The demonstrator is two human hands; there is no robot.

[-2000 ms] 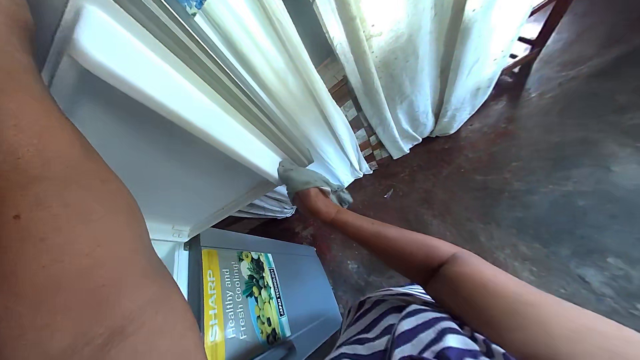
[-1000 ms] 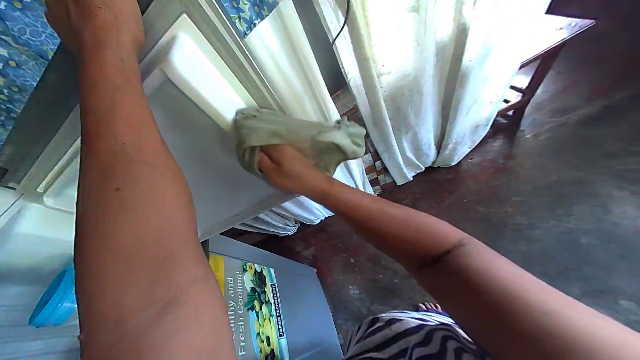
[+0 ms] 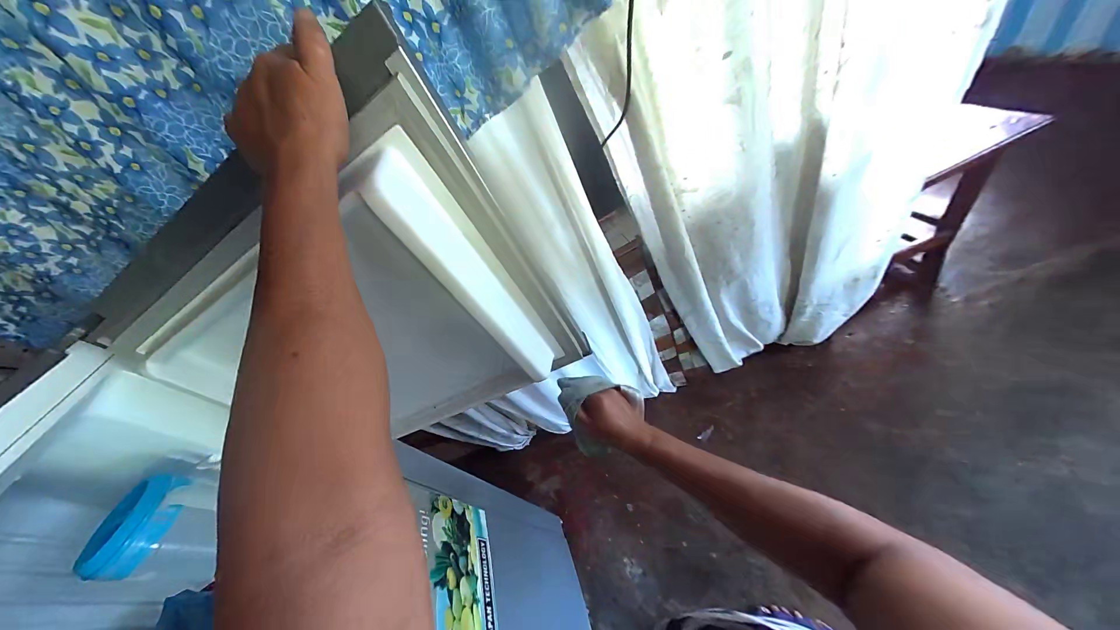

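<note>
My left hand grips the top edge of an open refrigerator door, thumb raised. The door's white inner side, with a raised white ridge, faces me. My right hand is closed on a grey-green cloth beside the door's lower outer corner. Whether the cloth touches the door is hard to tell. Below is the grey lower door with a printed sticker. A blue-rimmed clear container sits inside the white compartment at the lower left, partly behind my left forearm.
Blue floral fabric hangs at the upper left. White curtains hang beyond the door, with a dark cord near them. A wooden table stands at the right on the dark floor.
My right hand with the cloth has moved off the door's inner face to beside its lower corner. My left hand, out of view two seconds ago, now shows on the door's top edge.
</note>
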